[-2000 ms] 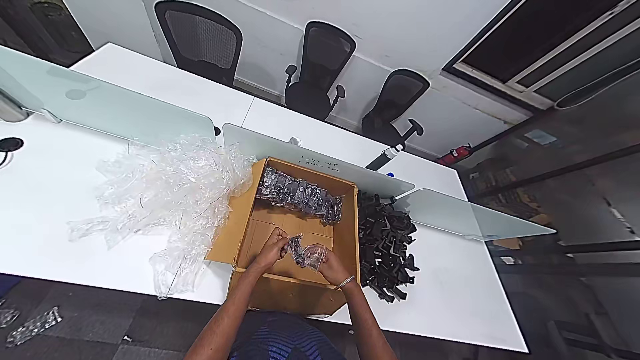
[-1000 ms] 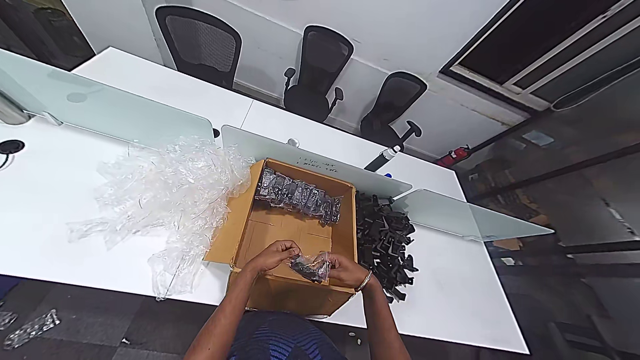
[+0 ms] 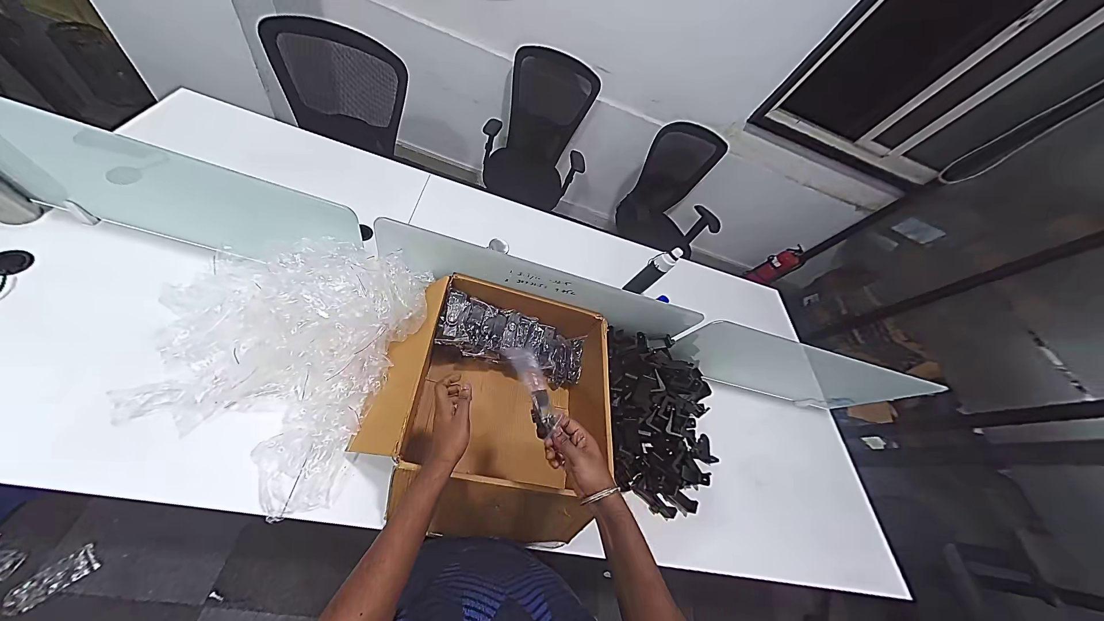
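Observation:
My right hand (image 3: 573, 448) is closed on one end of a clear plastic bag with a dark part inside (image 3: 539, 401); the bag's blurred far end reaches up toward the packed row. My left hand (image 3: 452, 416) is raised over the left side of the open cardboard box (image 3: 414, 371), fingers apart and holding nothing. Along the box's far side lies a row of bagged dark parts (image 3: 509, 335). A heap of black angled parts (image 3: 660, 423) lies against the box on the right. Left of the box is a large pile of clear plastic bags (image 3: 285, 328).
Frosted glass partitions (image 3: 552, 280) run across the white table (image 3: 802, 492) behind the box. Beyond them stand a dark bottle with a white top (image 3: 654, 271) and several black office chairs (image 3: 542, 121). A box flap hangs at the near side.
My hands were together on the bagged part; now my left hand has let go and moved left. The bag, held in my right hand, has swung out to point away from me.

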